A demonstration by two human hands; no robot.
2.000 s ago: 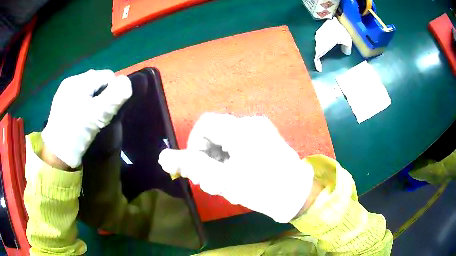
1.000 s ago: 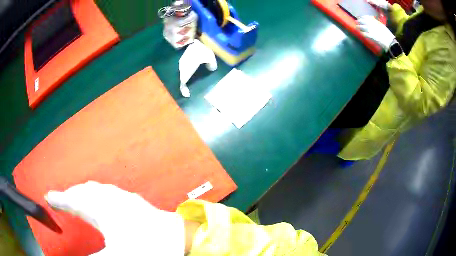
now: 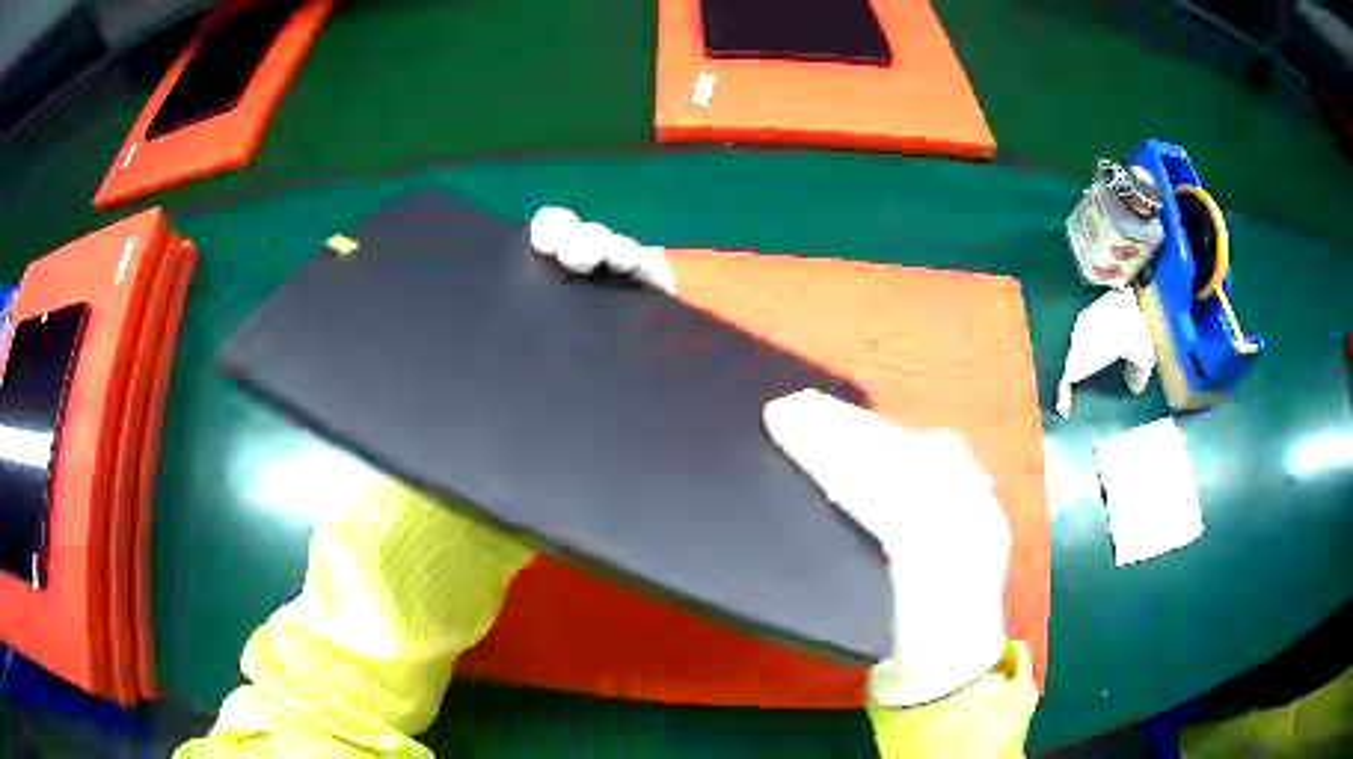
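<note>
A tablet (image 3: 549, 400) is held tilted above an orange-red foam pad (image 3: 950, 341), its matt dark grey back facing me and slightly blurred. A tiny yellow sticker (image 3: 343, 245) shows at its upper left edge. My left hand (image 3: 601, 249), in a white glove, is under the tablet; only its fingers show, curled over the far edge, and the rest is hidden. My right hand (image 3: 920, 534), in a white glove, grips the tablet's right end with the thumb on the back.
Foam pads are stacked at left (image 3: 131, 445) with a tablet on top. Two more pads with tablets lie at the far left (image 3: 238, 126) and far centre (image 3: 831, 119). At right are a bottle (image 3: 1113, 230), blue tape dispenser (image 3: 1187, 282), crumpled wipe (image 3: 1108, 344) and flat white cloth (image 3: 1150, 492).
The view has swung back left. The tablet, earlier with its glossy screen towards me, now shows its grey back. Both hands are now on it; my right hand was off it one second ago.
</note>
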